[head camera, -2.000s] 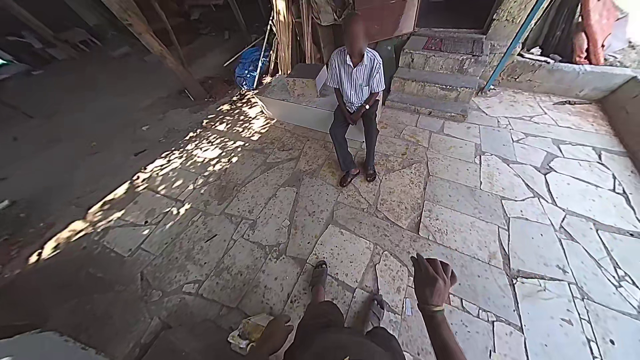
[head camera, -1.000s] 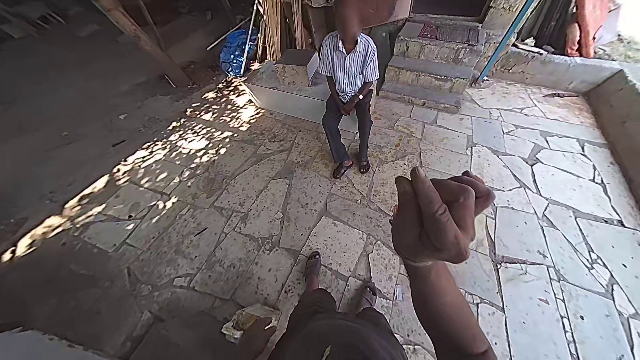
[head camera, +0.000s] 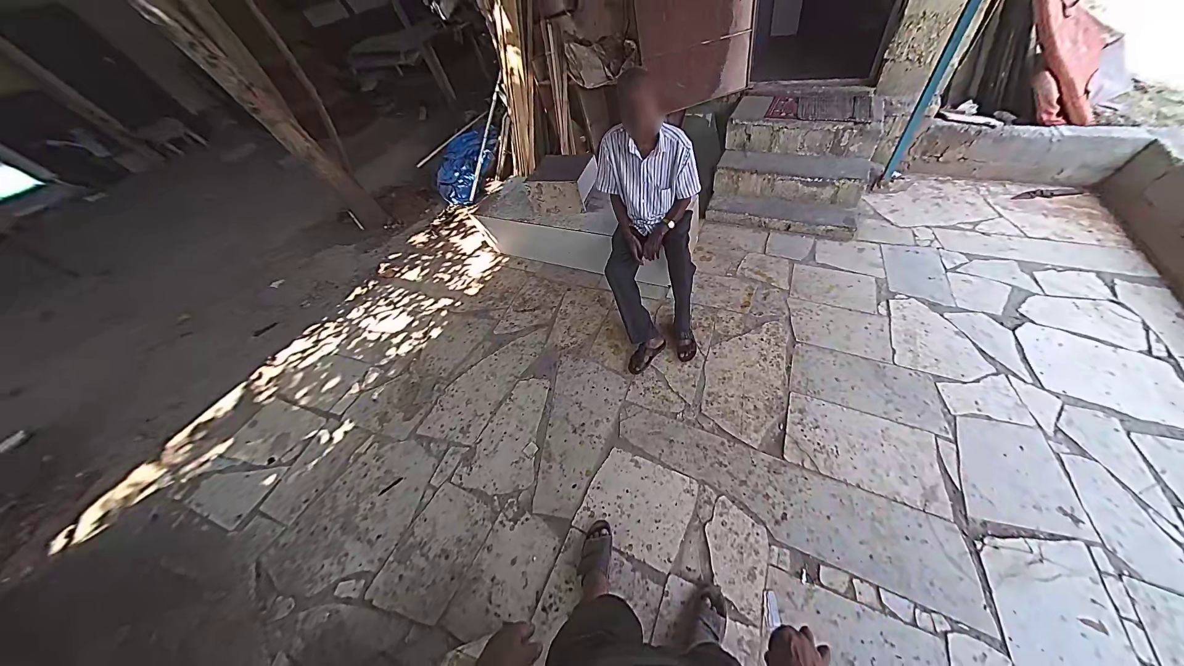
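Observation:
At the bottom edge, my left hand is low beside my left thigh, mostly cut off by the frame; a pale edge shows beside it, and what it holds cannot be told. My right hand is by my right knee with its fingers curled, its palm hidden. A small white strip shows on the paving just above it. My sandalled feet rest on irregular stone slabs.
A person in a striped shirt sits ahead on a low ledge. Behind are stone steps, a blue pole, a blue plastic bundle and a leaning wooden post. A low wall borders the right.
My right hand, raised with bent fingers a second ago, has dropped to the bottom edge. The crumpled pale item by my left hand is now mostly out of frame.

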